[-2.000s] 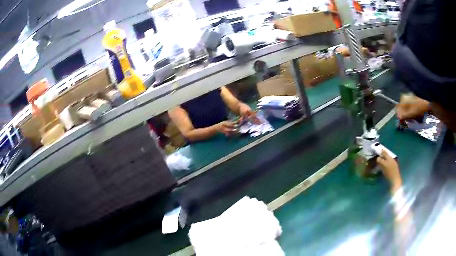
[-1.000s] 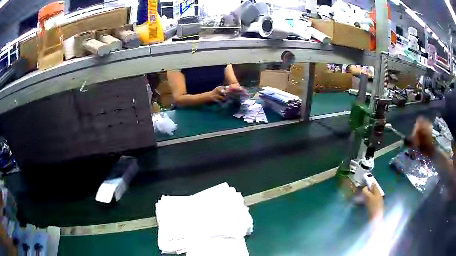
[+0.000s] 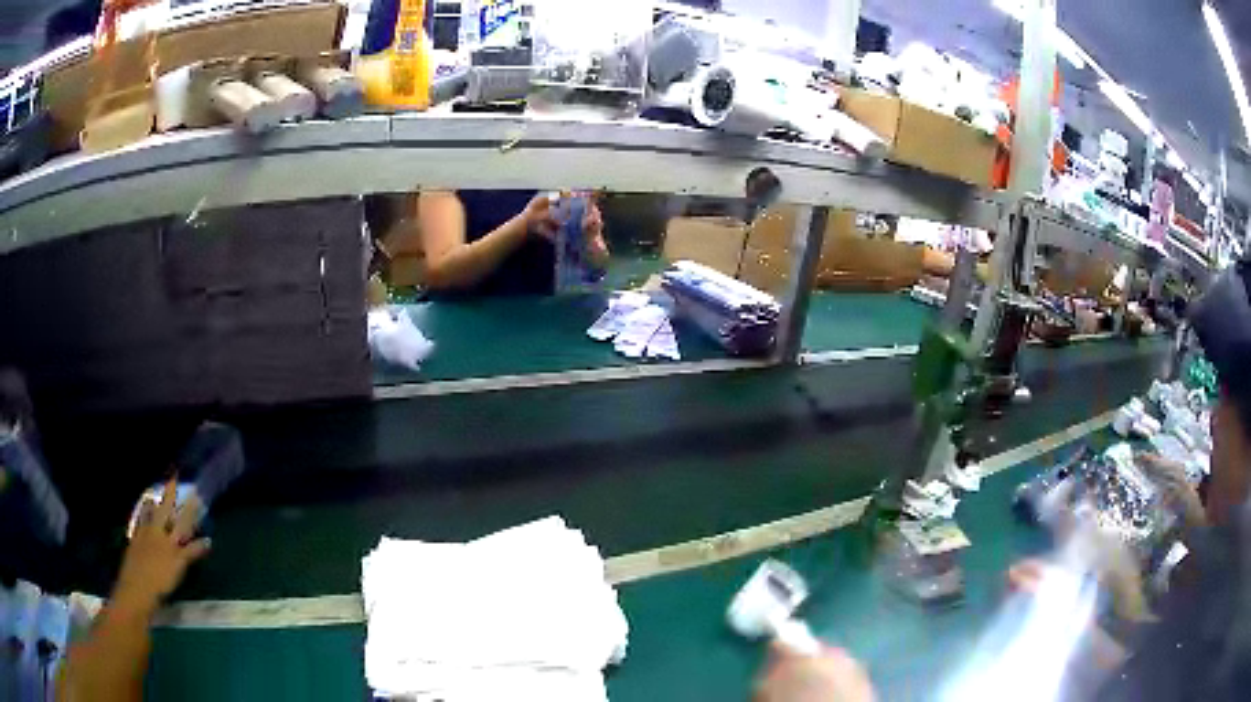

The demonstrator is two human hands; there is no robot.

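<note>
My left hand [image 3: 161,551] is at the left with its fingers over a white-blue package [image 3: 209,466] with a dark top, on the dark green belt [image 3: 508,466]. A blurred hand, which I take as my right hand [image 3: 816,672], is cut off by the bottom edge; its fingers are on a small white part [image 3: 768,599] above the green bench. A stack of white sheets [image 3: 487,617] lies at bottom centre, between the hands. White-blue packages [image 3: 30,631] stand in a row at lower left.
A green lever press [image 3: 938,377] stands at the right beside a neighbour's blurred hands and silvery bags [image 3: 1111,487]. A metal shelf [image 3: 549,158] with bottles and boxes crosses above. Across the belt a person handles a bluish pack near stacked packs [image 3: 720,305].
My left hand has come into view and reached the package on the belt. The blurred hand with the white part has appeared at the bottom. The worker opposite has raised a pack.
</note>
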